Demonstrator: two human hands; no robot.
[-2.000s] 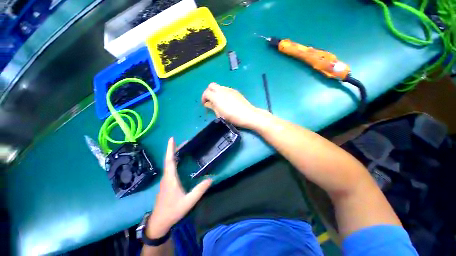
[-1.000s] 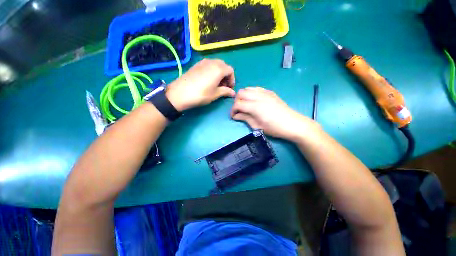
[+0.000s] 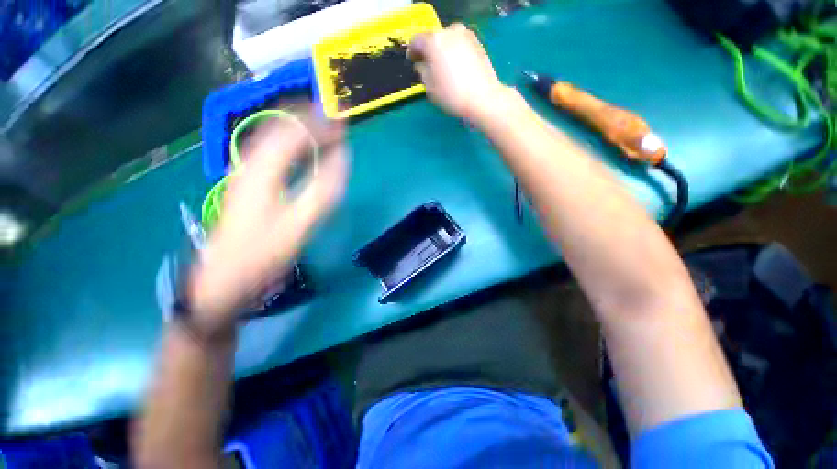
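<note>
The black housing shell lies open side up on the green mat, with no hand on it. My right hand is at the right end of the yellow tray of tiny dark pieces, fingers curled; I cannot tell if they hold anything. My left hand is blurred, above the green cable and beside the blue tray; its grip is unclear. The fan module is mostly hidden under my left hand. The green cable shows in part.
An orange electric screwdriver lies at the right, its black cord running towards the bench edge. A thin dark rod lies beside my right forearm. A white box stands behind the trays. Green cables tangle at the far right.
My hands were together above the mat and have parted. My right hand has moved up to the yellow tray, my left hand back to the left over the cable and fan module.
</note>
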